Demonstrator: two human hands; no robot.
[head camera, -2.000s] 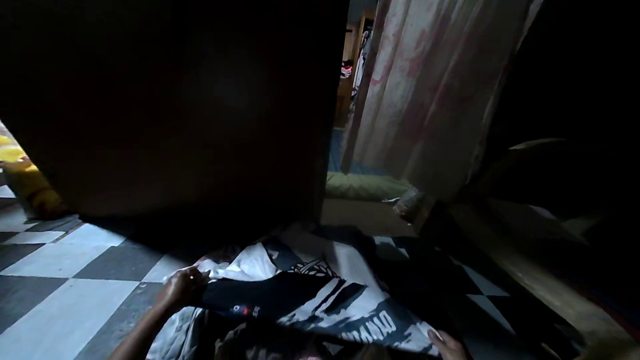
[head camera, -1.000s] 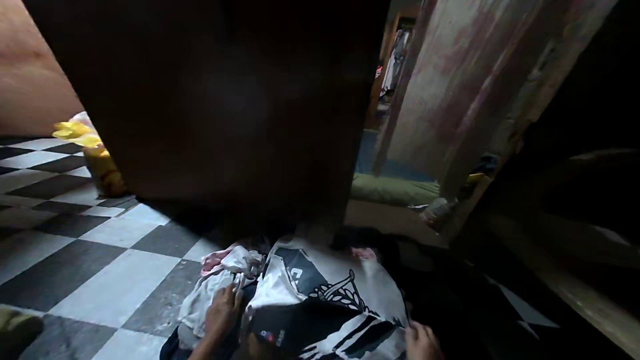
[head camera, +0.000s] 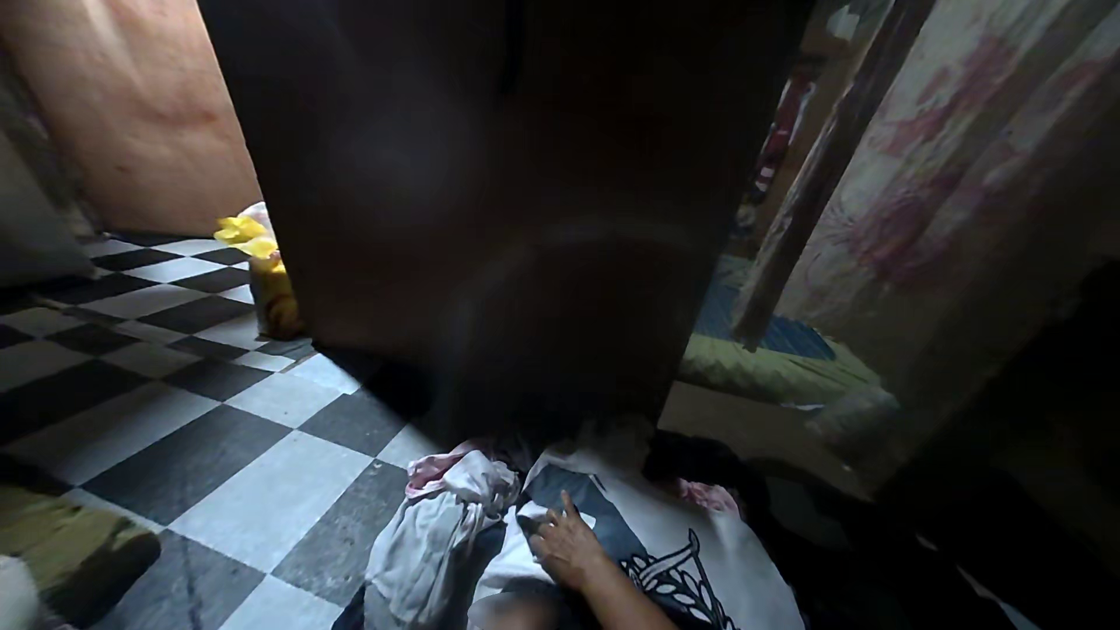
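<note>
A white and dark printed shirt (head camera: 726, 560) lies spread out at the bottom centre, over other cloth. My right hand (head camera: 569, 542) rests palm down on its dark upper part, fingers apart and one finger pointing forward; no cloth is plainly gripped. A blurred patch of skin at the bottom edge looks like my left hand (head camera: 521, 612), over the shirt's near left side; its fingers cannot be made out. Left of the shirt lies a crumpled light grey garment (head camera: 420, 547) with a pink cloth (head camera: 433, 472) at its top. Another pink cloth (head camera: 707, 496) shows beyond the shirt's right side.
A tall dark panel (head camera: 490, 219) stands just ahead. Checkered floor tiles (head camera: 262, 464) stretch left, with a yellow bag (head camera: 276, 293) by the panel and a brownish padded object (head camera: 70, 551) near the lower left. A floral curtain (head camera: 927, 192) and a green mattress (head camera: 770, 372) are at right.
My hands earlier held the shirt at its left and right sides. My right hand has left the right side and now lies on the shirt's upper part. The view has swung left.
</note>
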